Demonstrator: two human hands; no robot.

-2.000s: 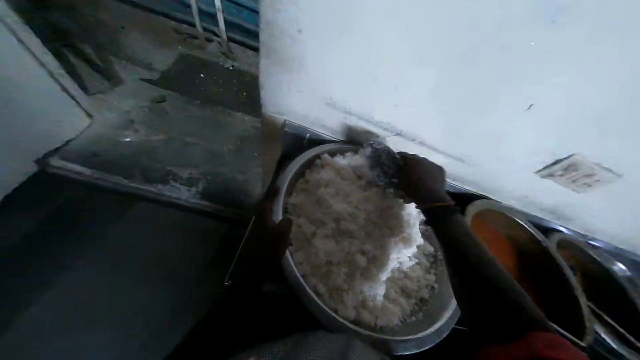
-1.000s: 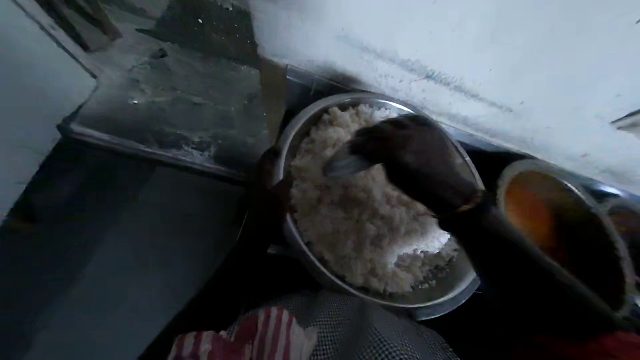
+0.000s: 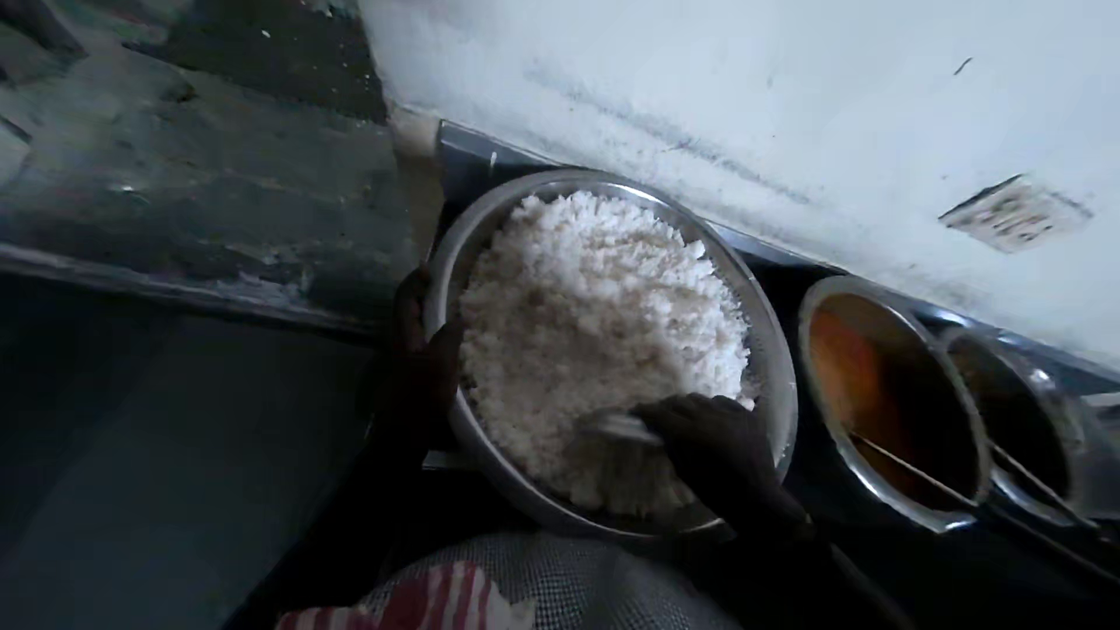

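A wide metal basin holds a large heap of cooked white rice. My left hand grips the basin's left rim, with the thumb over the edge. Over the lower right part of the rice, my right hand is closed on a small metal dish or scoop, which is blurred and touches the rice. Its exact shape cannot be told.
Right of the basin stands a metal pot with orange-red food and a long handle across it. Another metal pot is beyond it. A white wall runs behind them. A stone ledge lies at the upper left.
My right hand has moved with the metal dish or scoop from the upper part of the rice to its lower right part. My left hand stays at the basin's left rim.
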